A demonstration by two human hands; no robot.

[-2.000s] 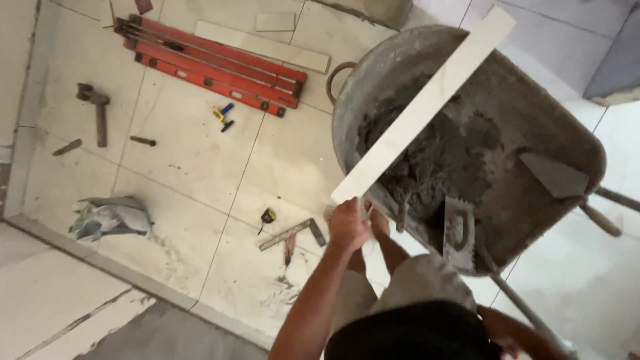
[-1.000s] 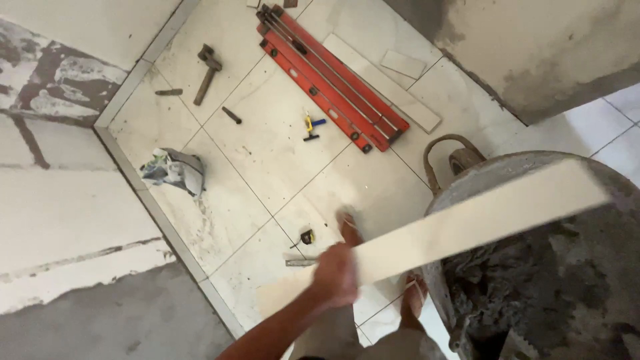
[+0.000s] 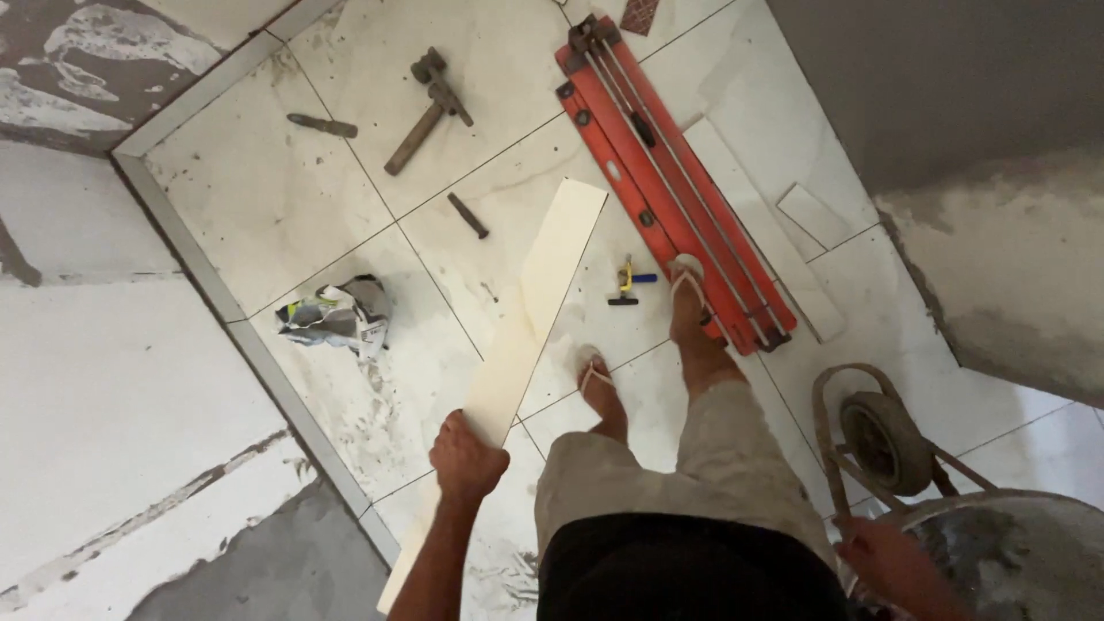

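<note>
My left hand (image 3: 468, 457) grips a long, narrow strip of white tile (image 3: 539, 297) near its middle, with one end pointing up and away over the floor and the other passing beside my forearm. My right hand (image 3: 888, 552) is at the lower right, blurred, over the near rim of the wheelbarrow (image 3: 1009, 509); whether it holds anything cannot be told. A red manual tile cutter (image 3: 673, 190) lies on the floor beyond my feet.
On the tiled floor lie a hammer (image 3: 423, 125), a chisel-like tool (image 3: 322, 125), a metal rod (image 3: 468, 216), a small yellow and blue tool (image 3: 627, 280), a crumpled bag (image 3: 341, 315) and tile offcuts (image 3: 768, 233). Skirting (image 3: 194, 233) edges the left wall. My foot touches the cutter.
The tile strip, over the wheelbarrow in the earlier frames, is now over the floor left of my legs. My right hand is apart from it. The view has swung left.
</note>
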